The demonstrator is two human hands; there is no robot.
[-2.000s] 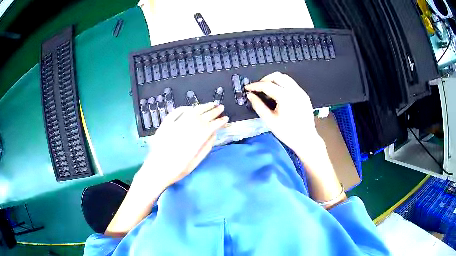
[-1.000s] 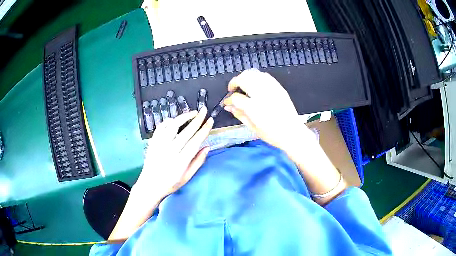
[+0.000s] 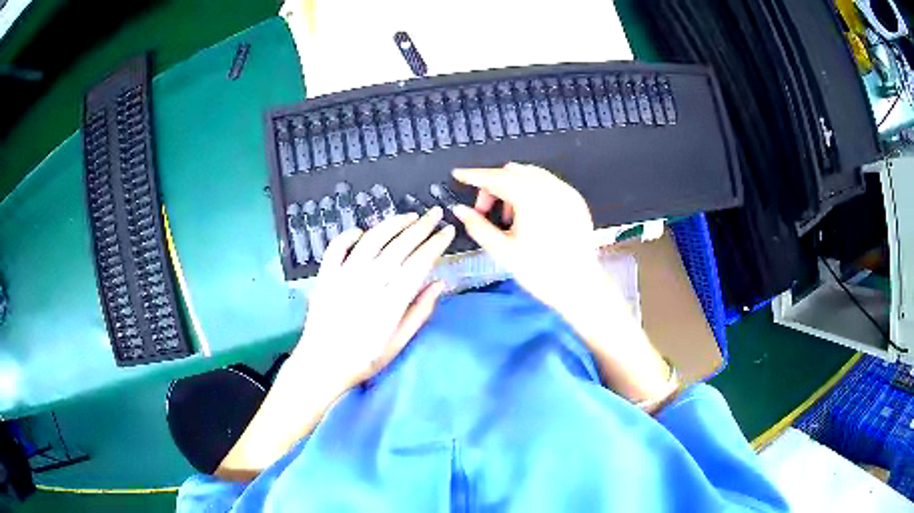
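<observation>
The black holding tray (image 3: 641, 165) lies across the bench in front of me. A full row of small black parts (image 3: 421, 122) stands along its far side. Several more parts (image 3: 326, 222) stand in a shorter row at the near left. My left hand (image 3: 376, 281) lies palm down over the tray's near edge, fingertips at the parts right of that row. My right hand (image 3: 531, 220) is over the tray's middle, thumb and forefinger apart beside a tilted small black part (image 3: 445, 196). Whether the fingers touch it is unclear.
A filled side tray (image 3: 128, 215) with two rows lies at left. One loose part lies on the white sheet (image 3: 501, 30), another on the green bench (image 3: 225, 150). A tray stack (image 3: 762, 130) stands at right. A black stool (image 3: 215, 411) is below left, with a tan carton (image 3: 673, 301) at lower right.
Another part now stands in the near row beside my left fingers. My right hand has moved slightly right and down, and its thumb and forefinger have opened from the dark part they pinched.
</observation>
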